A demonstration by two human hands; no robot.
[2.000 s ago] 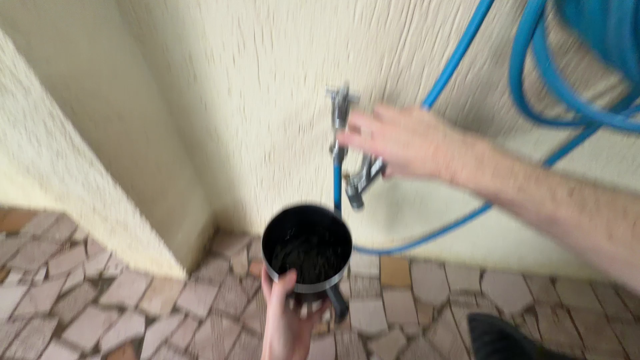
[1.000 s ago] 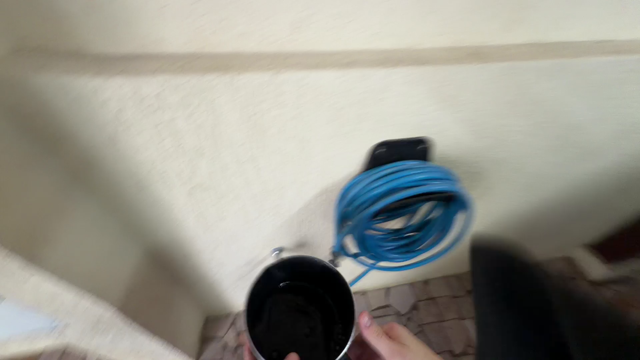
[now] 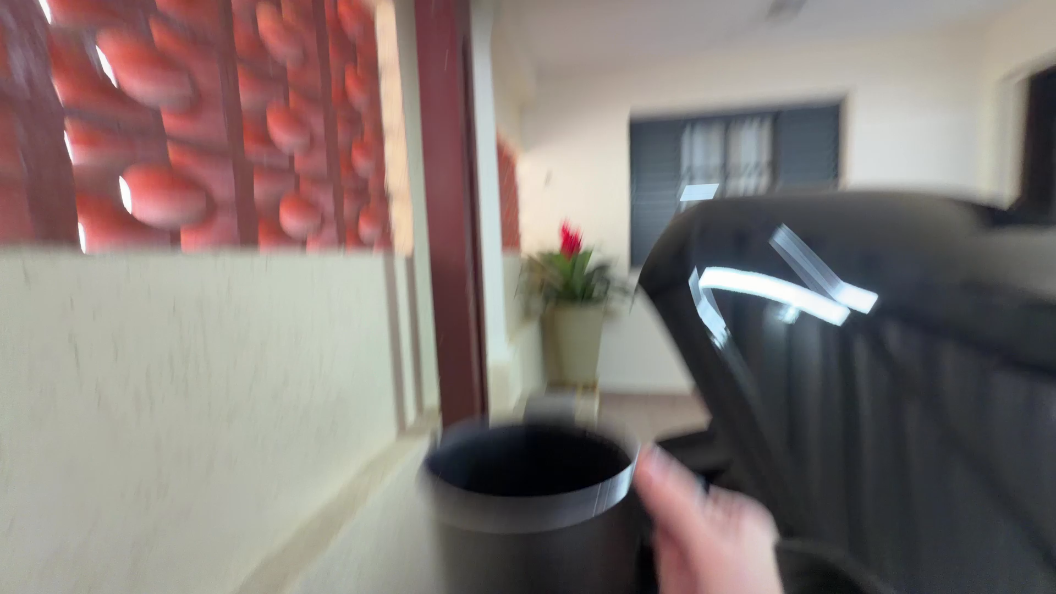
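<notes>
A black pot [image 3: 528,511] with a pale metallic rim is at the bottom centre, blurred, its mouth facing up and toward me. The inside looks dark, and I cannot tell whether it holds anything. My right hand [image 3: 714,528] is at the pot's right side, with the thumb by the rim and the fingers curled where the handle would be; the handle itself is hidden. My left hand is out of view.
A large glossy black object [image 3: 825,355] fills the right side. On the left run a cream wall [image 3: 198,396] and red openwork blocks [image 3: 272,124], beside a dark red post [image 3: 454,214]. Beyond are a potted plant with a red flower [image 3: 573,330] and a shuttered window [image 3: 734,157].
The view has swung up and away from the wall with the tap and blue hose. My right hand, earlier at the tap, is now at the pot. My left hand has left the view.
</notes>
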